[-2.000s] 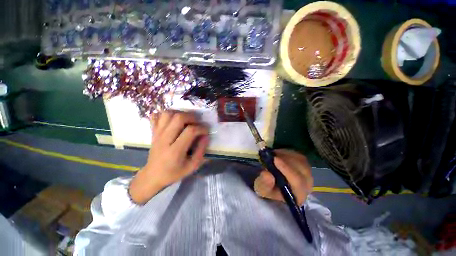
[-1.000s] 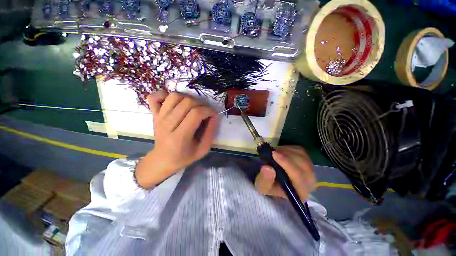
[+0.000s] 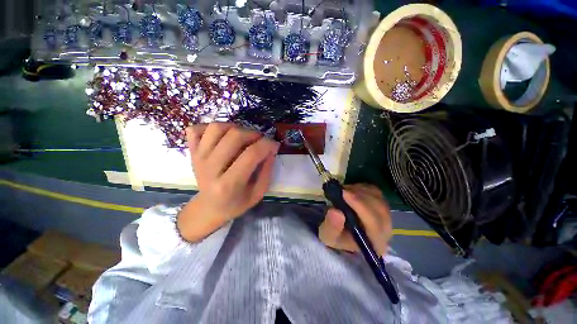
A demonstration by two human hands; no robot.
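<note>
My right hand [image 3: 360, 218] grips the black handle of the soldering iron [image 3: 345, 205]. Its tip touches or nearly touches the small round circuit board [image 3: 293, 137] on the red-brown block [image 3: 314, 138]. My left hand [image 3: 231, 168] is at the block's left side, thumb and fingertips pinched close to the board. A thin strand, likely solder wire [image 3: 63, 149], runs in from the left toward this hand; what lies between the fingertips is too small to tell clearly. The block lies on the white work sheet [image 3: 158, 166].
Behind the block are a heap of silver parts with red leads [image 3: 164, 95], black lead wires [image 3: 278, 101] and the blister tray [image 3: 247, 66]. A large tape roll [image 3: 457, 57], a smaller tape roll [image 3: 491, 76] and the fan [image 3: 430, 171] stand to the right.
My left hand has moved right from the parts heap to beside the board and its fingers have come together. The view has shifted slightly. My right hand still holds the iron at the board.
</note>
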